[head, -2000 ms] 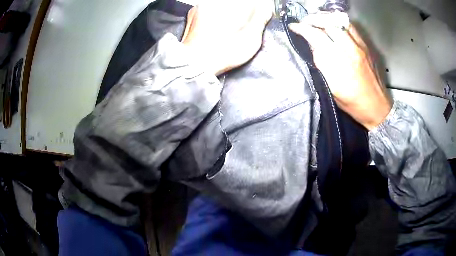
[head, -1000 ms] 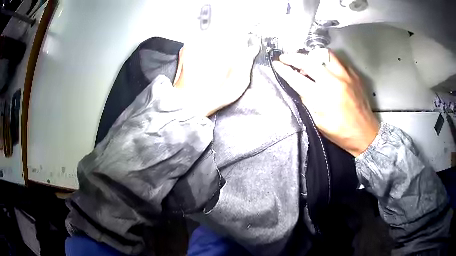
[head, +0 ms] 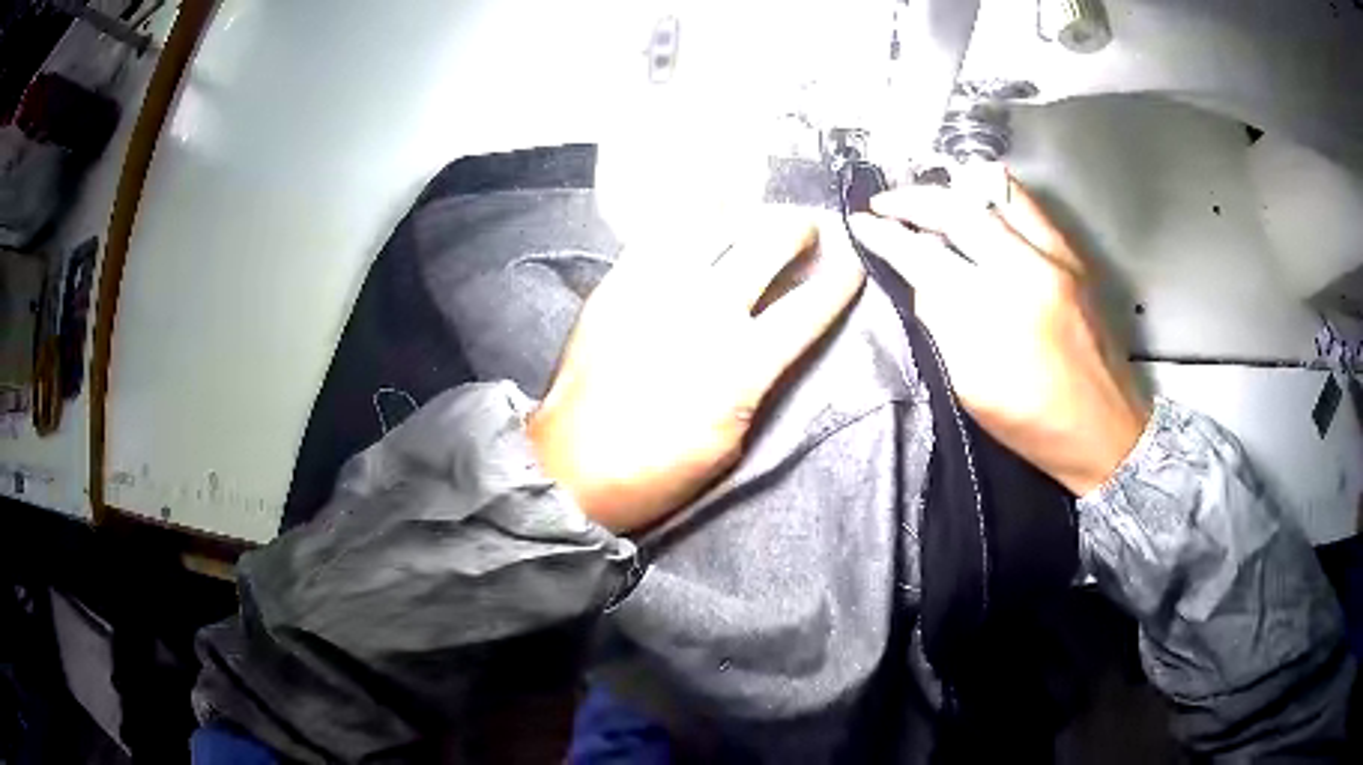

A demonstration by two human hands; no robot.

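Observation:
The dark garment (head: pixel 807 553), grey wrong side up with black parts, lies on the tabletop and hangs toward my lap. A narrow black strip with pale stitching (head: pixel 957 463) runs down its right part. My left hand (head: pixel 673 374) lies on the grey cloth, its fingers pointing to the strip and partly lost in glare. My right hand (head: pixel 1017 321) holds the strip's edge with its fingertips near the presser foot (head: pixel 846 150). Both hands are bare, with grey sleeve covers. The needle is hidden in glare.
The white machine head (head: pixel 1181 60) fills the top right, with a round metal knob (head: pixel 975 127). The white tabletop (head: pixel 239 269) has a brown edge (head: pixel 138 209) at left. Dark slim tools (head: pixel 72 321) lie beyond that edge.
My left hand has moved down, closer to my body, uncovering more grey cloth at the upper left. My right hand stays by the presser foot. The view has shifted slightly.

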